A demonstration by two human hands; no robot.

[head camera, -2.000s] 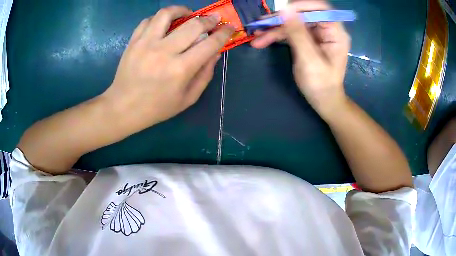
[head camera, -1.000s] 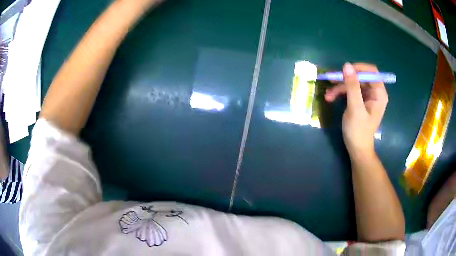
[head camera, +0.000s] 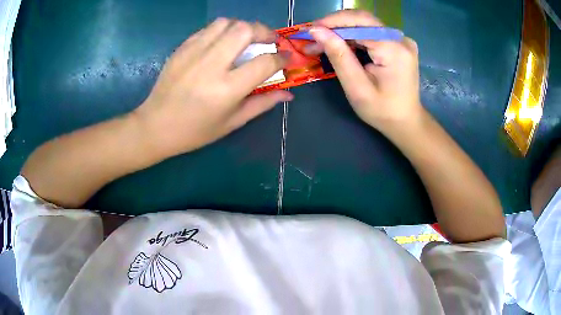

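An orange phone housing [head camera: 301, 58] lies tilted on the dark green mat near the top middle. A white block [head camera: 270, 77] shows in its left end under my fingers; a dark part [head camera: 332, 61] shows at its right end, partly behind my right hand. My left hand [head camera: 212, 83] grips the housing's left end. My right hand [head camera: 378, 74] holds blue-violet tweezers [head camera: 369, 33] pen-like, with the tips over the orange middle near the upper edge. Fingers hide much of the housing, and I cannot tell whether the tips hold anything.
A yellow-green film patch [head camera: 382, 12] lies at the top edge. A shiny amber tape strip [head camera: 529, 80] lies at the far right. White sheets [head camera: 7, 67] are at the far left. A thin cord [head camera: 283, 147] crosses the mat. Part of another person's arm [head camera: 547, 178] shows at the right edge.
A second ago my left hand was out of the picture and no housing was in front of me. Now my left hand holds a housing, and the tweezers have moved left from the yellow patch onto it.
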